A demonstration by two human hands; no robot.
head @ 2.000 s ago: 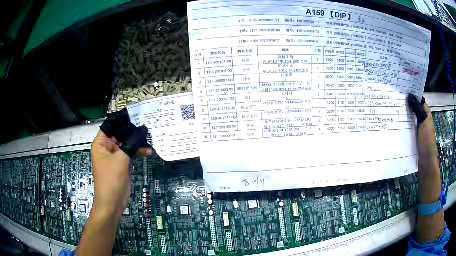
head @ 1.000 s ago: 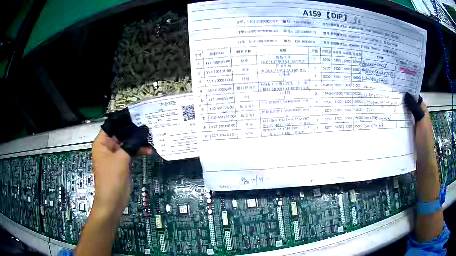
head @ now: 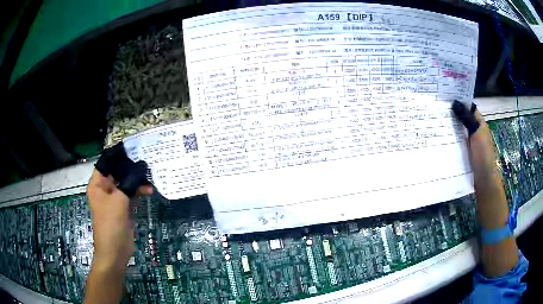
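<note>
My left hand (head: 114, 199), with black finger cots, grips the left end of a small white part label (head: 168, 163) with a QR code. My right hand (head: 483, 160), also with black finger cots, grips the right edge of the large white DIP work sheet (head: 333, 107). The sheet shows a printed table, a red mark at right and handwriting at the bottom. The sheet's left edge covers the label's right end. Both papers are held above the row of green circuit boards (head: 196, 267) and hide part of them.
A parts bin behind the papers holds cream components (head: 149, 119) with darker ones behind. White conveyor rails (head: 59, 178) run along both sides of the boards. A green shelf (head: 89, 29) is at upper left. A blue strap (head: 498, 234) is on my right wrist, with blue cord at right.
Both hands, the label and the sheet have shifted left in the view, and so have the bin and boards. The sheet tilts slightly more, and both grips are kept.
</note>
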